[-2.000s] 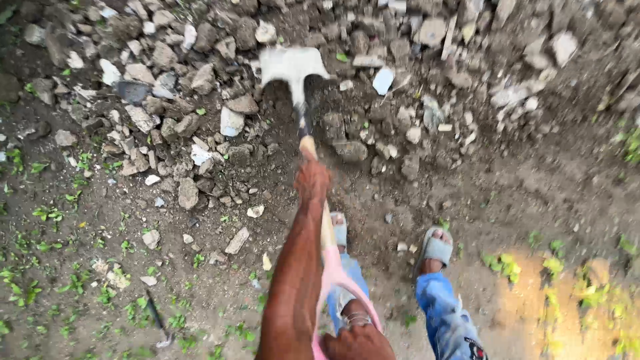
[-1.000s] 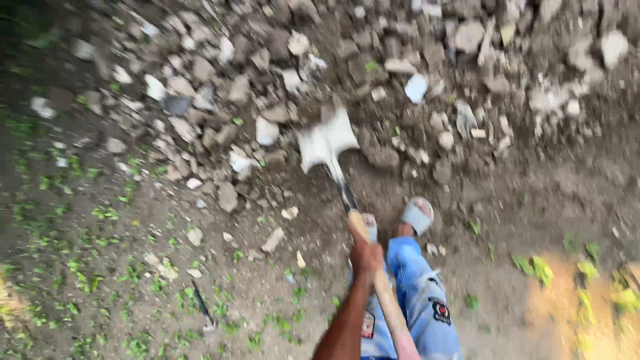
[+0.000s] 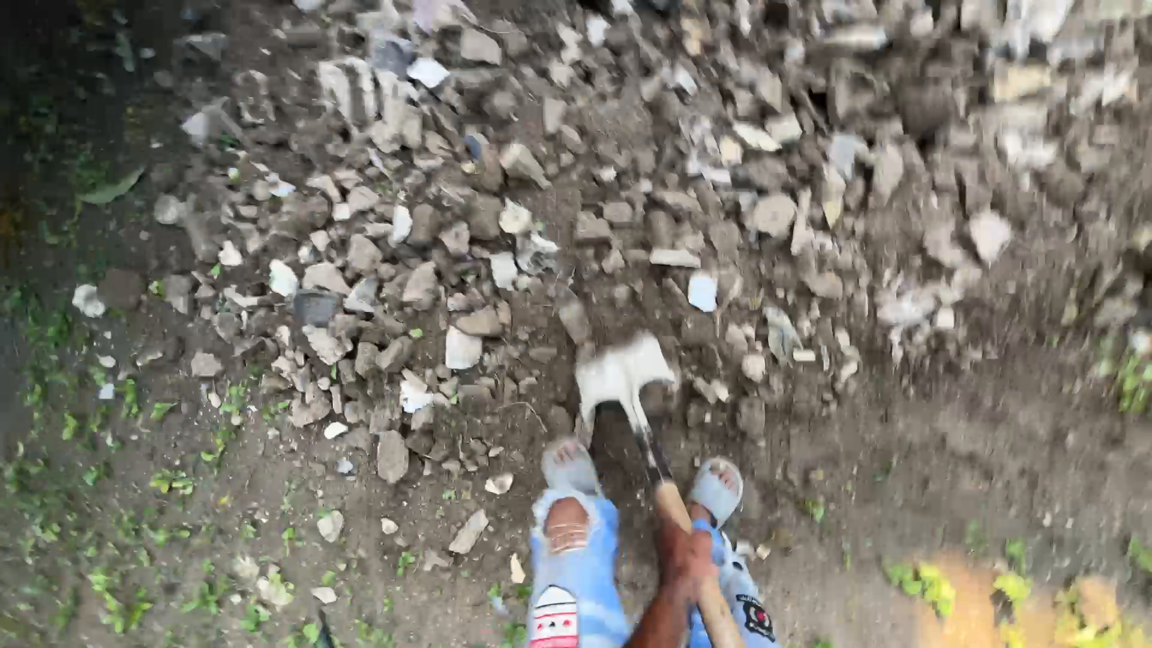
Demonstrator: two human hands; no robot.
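A shovel with a pale metal blade (image 3: 627, 367) reaches up from the bottom edge, its blade low over the soil at the near side of the rubble. My left hand (image 3: 688, 560) is closed around its wooden shaft (image 3: 717, 616), below the dark metal socket. The shovel's grip end and my right hand are out of view. Broken stones and masonry rubble (image 3: 418, 283) lie beyond and to both sides of the blade. The blade is blurred, and I cannot tell whether it touches the ground.
My feet in grey slides (image 3: 569, 465) stand on bare soil on either side of the shovel's neck. Small green plants (image 3: 171, 481) grow at the left. A sunlit patch with leafy plants (image 3: 1012, 585) is at the lower right. A dark thin object (image 3: 325, 630) lies near the bottom edge.
The blade has come back from among the stones toward my feet. One foot has moved, and the shovel is now between my legs. My right hand, on the pink grip two seconds ago, has left view.
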